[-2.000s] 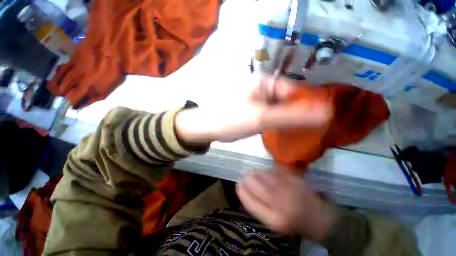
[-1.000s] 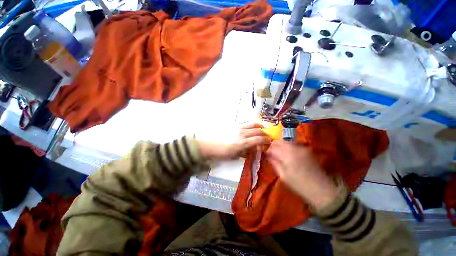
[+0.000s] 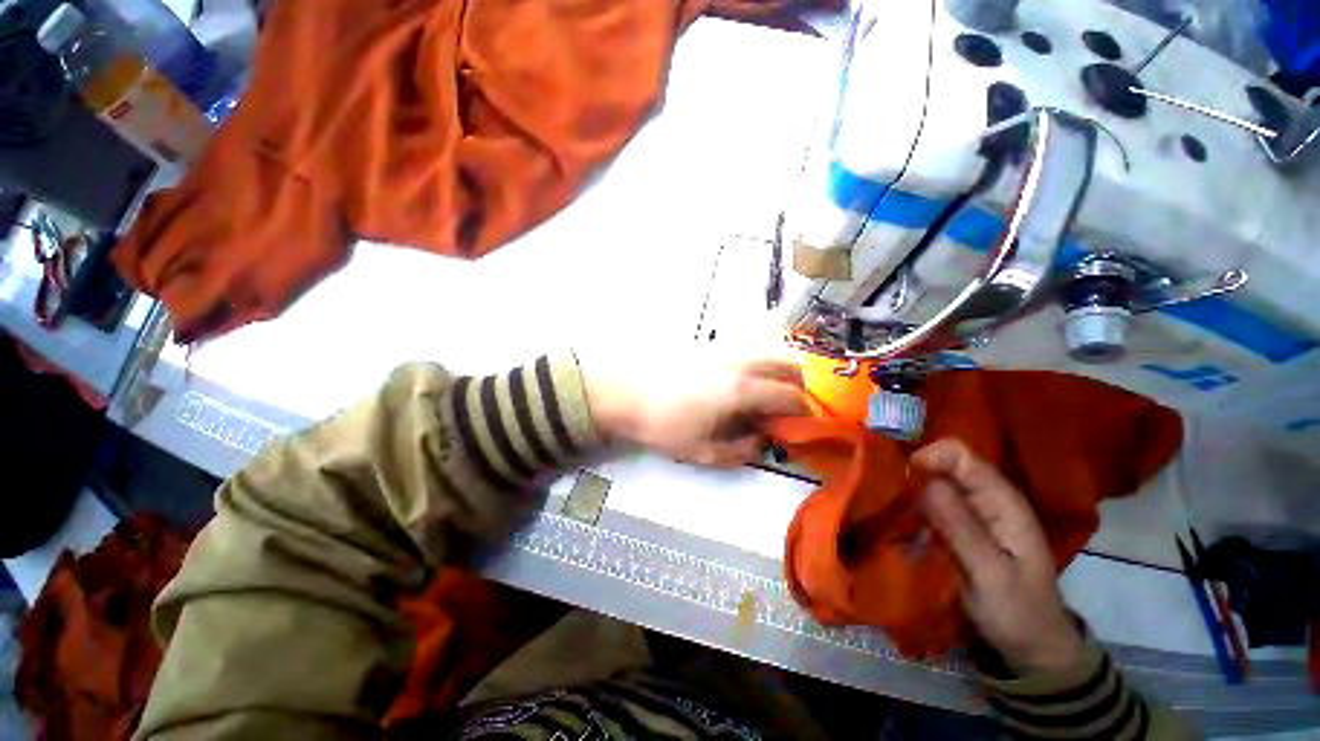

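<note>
The rust-orange garment piece (image 3: 883,543) lies bunched under the front of the white sewing machine head (image 3: 941,159), its part by the needle glowing yellow-orange. My left hand (image 3: 709,413) is at the left of the needle area, fingers bent on the fabric's left edge. My right hand (image 3: 992,543) holds a fold of the piece between thumb and fingers, to the right and nearer me. The presser foot and needle are mostly hidden behind the curved shiny guard (image 3: 1035,217) and the fabric.
A large rust-orange garment (image 3: 434,123) lies left of the machine. Snips (image 3: 1213,608) lie at the right table edge. A printed ruler (image 3: 652,569) runs along the near edge. A bottle (image 3: 130,94) stands upper left. Darker orange fabric (image 3: 109,623) is below the table.
Since one second ago, my right hand has moved right and nearer me with a fold of the fabric. The pale strip has gone from sight. The view has shifted closer to the machine.
</note>
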